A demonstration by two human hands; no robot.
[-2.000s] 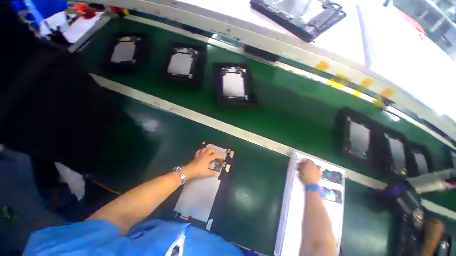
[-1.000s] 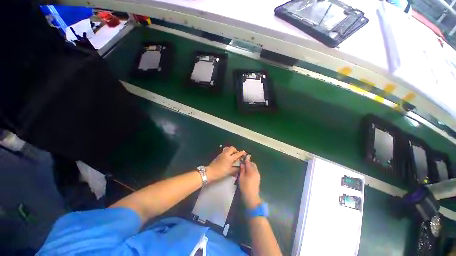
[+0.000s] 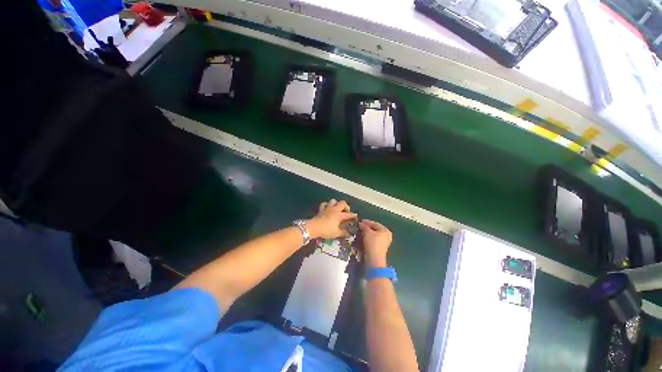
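A tablet unit (image 3: pixel 316 290) with a large silver-white area lies on the green bench in front of me, tilted slightly. My left hand (image 3: pixel 334 220) is at its top end, fingers on a small dark circuit board (image 3: pixel 351 227). My right hand (image 3: pixel 375 241) is at the board's right side, thumb and fingertips touching its edge. Both hands hold the board over the top end of the tablet. Whether it touches the tablet is hidden by the fingers.
A white board tray (image 3: pixel 477 320) with two green-black boards stands at right. Tablets in black trays (image 3: pixel 377 126) lie on the green conveyor (image 3: pixel 450 160) beyond a pale rail. A tall black tray stack (image 3: pixel 94 145) is at left. A black cylindrical device (image 3: pixel 614 296) is at far right.
My right hand left the board tray and came to the tablet's top end, meeting my left hand. Since a second ago, it has shifted slightly right, and more of the tablet's top end shows.
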